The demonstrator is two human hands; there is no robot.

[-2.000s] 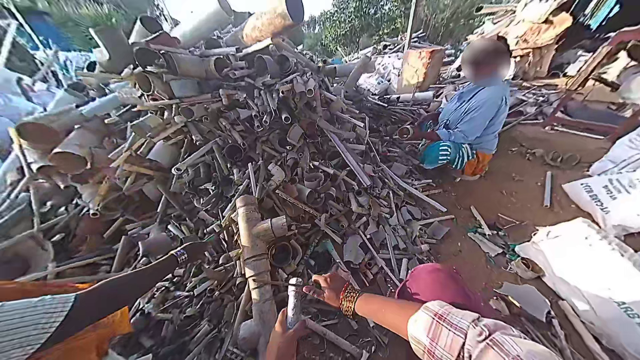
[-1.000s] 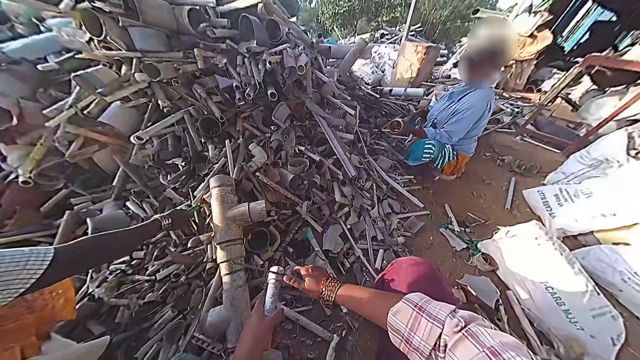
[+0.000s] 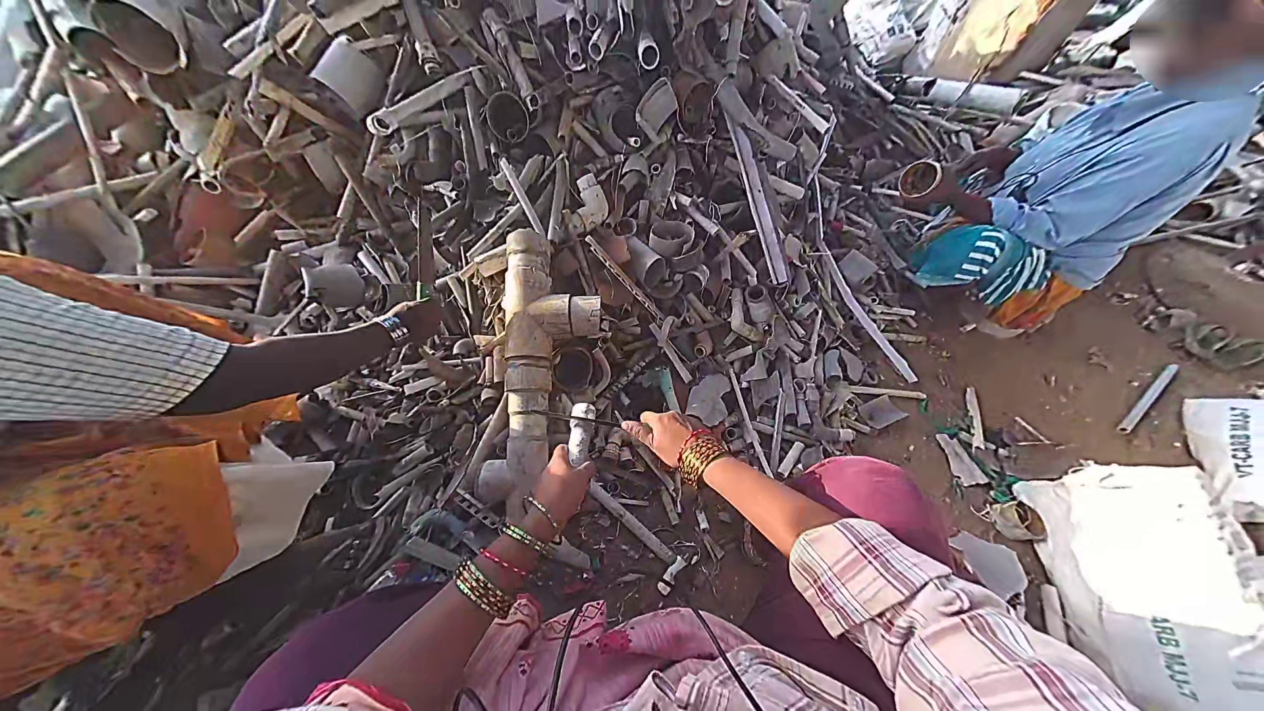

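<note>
A short grey-white plastic pipe piece (image 3: 583,433) stands upright in my left hand (image 3: 563,486), whose fingers wrap its lower end. To its right is my right hand (image 3: 664,434), closed on the end of a thin dark rod or blade (image 3: 563,418) that runs left past the pipe piece. Whether the two touch cannot be told. Just behind and left of my left hand stands a large dirty pipe with a side branch (image 3: 528,365), on the heap of scrap pipes (image 3: 474,178).
At left, a person's arm (image 3: 296,360) reaches to the heap, holding an upright dark blade (image 3: 425,247). A person in blue (image 3: 1116,178) sits at right with a pipe ring (image 3: 920,180). White sacks (image 3: 1116,553) lie on the ground at lower right.
The thin dark rod or blade now shows across the pipe piece from my right hand. My left hand still holds the pipe piece. The view has tilted down.
</note>
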